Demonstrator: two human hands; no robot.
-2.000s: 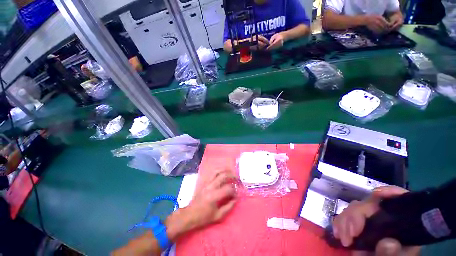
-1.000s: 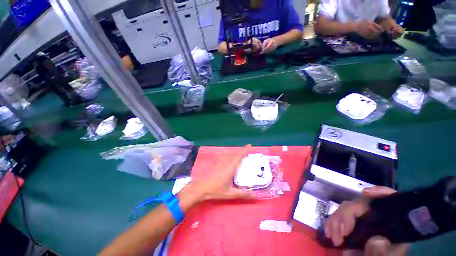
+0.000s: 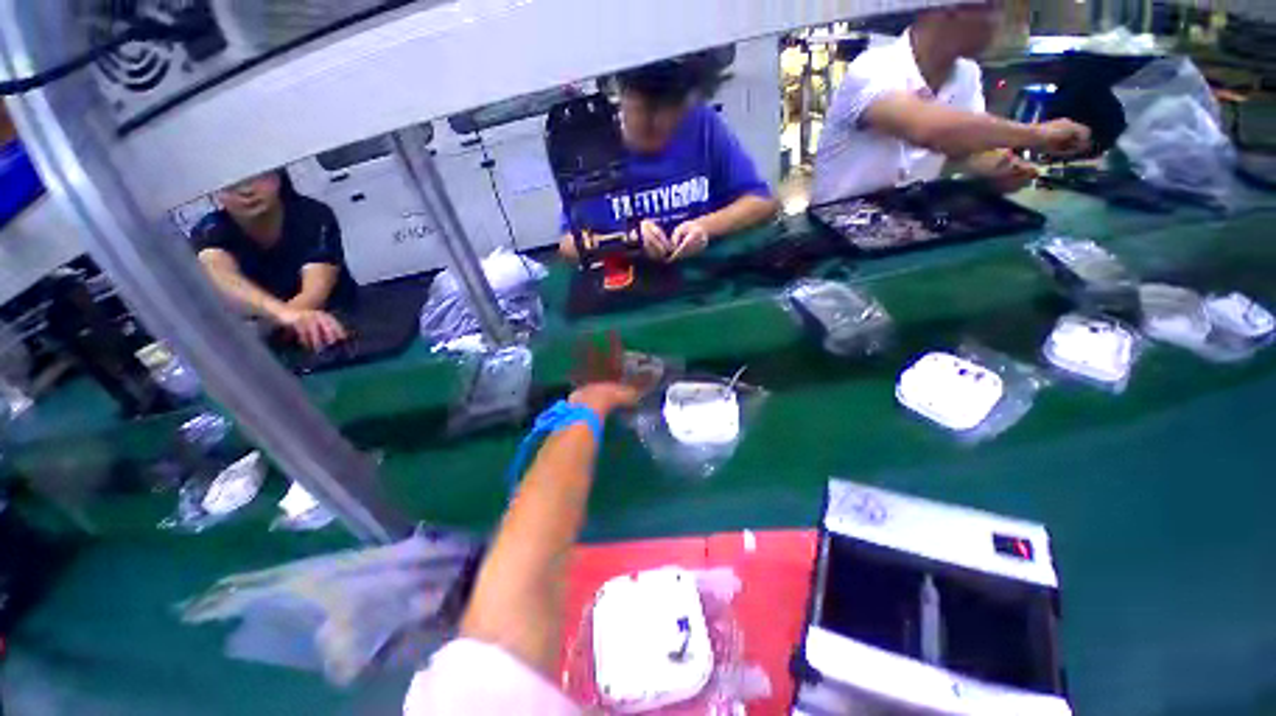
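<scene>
My left hand (image 3: 605, 381), with a blue band at the wrist, is stretched forward over the green surface. Its blurred fingers look apart, beside a small greyish bagged unit (image 3: 644, 369); no hold on it shows. A white device housing (image 3: 651, 636) lies on clear film on the red mat (image 3: 784, 571), dark marks on its upturned face. The black and silver screw feeder (image 3: 935, 602) stands right of the mat, its lower part cut off by the picture's edge. My right hand is out of the picture.
White bagged housings (image 3: 952, 389) lie along the green strip, one (image 3: 701, 413) just right of my hand. A metal post (image 3: 231, 315) slants at the left. A greyish bag (image 3: 329, 602) lies left of the mat. Several people sit opposite.
The view has tilted up. My left hand has left the housing on the mat and reached forward to the green strip. My right hand and the black screwdriver have gone out of view.
</scene>
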